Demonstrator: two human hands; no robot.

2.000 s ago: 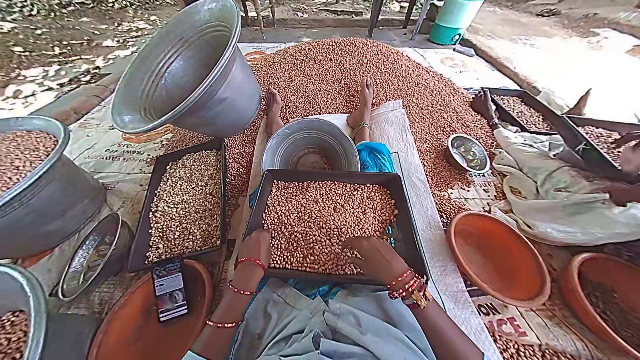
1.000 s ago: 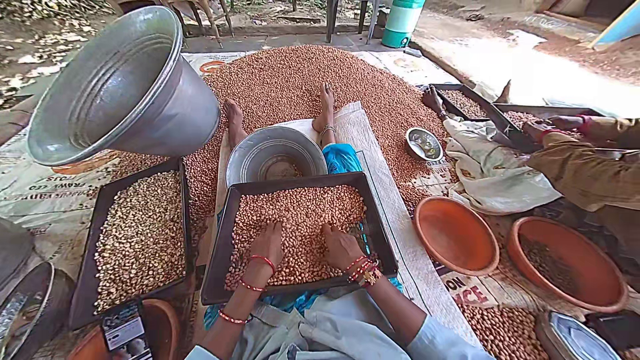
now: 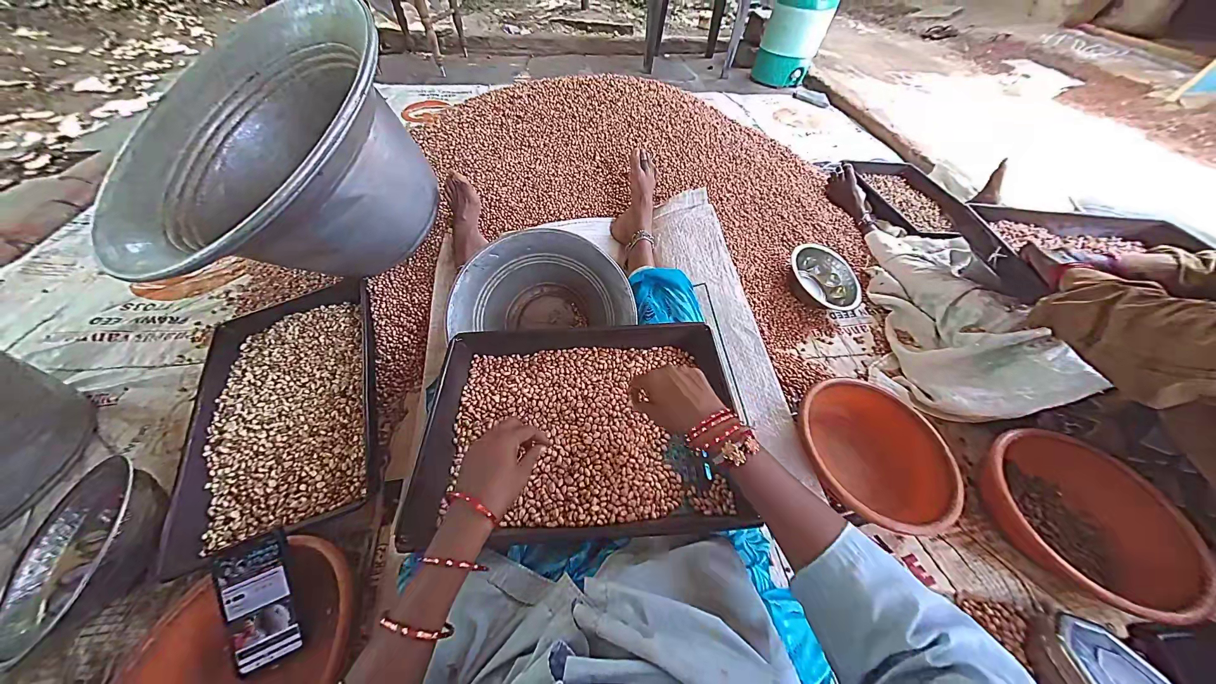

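A black rectangular tray (image 3: 408, 513) rests across my lap, filled with reddish-brown nuts or seeds (image 3: 579, 427). Over its left part is my left hand (image 3: 499, 463), fingers curled down near the seeds; whether it holds any is hidden. My right hand (image 3: 676, 397) is curled over the upper right part of the tray, its fingertips mostly hidden. A dark bare patch of tray bottom shows below that wrist. Just beyond the tray stands a round metal basin (image 3: 475, 285) between my legs. Both wrists wear red beaded bracelets.
A large heap of seeds (image 3: 608, 123) lies ahead. At left are a tilted metal tub (image 3: 380, 190), a tray of paler seeds (image 3: 285, 418) and a phone (image 3: 256, 603). To the right are clay bowls (image 3: 879, 456), a small metal bowl (image 3: 826, 276), and another person's hands and trays.
Both hands have lifted from the seeds, where they lay side by side one second ago. My right hand has moved away to the right, toward the tray's upper right part.
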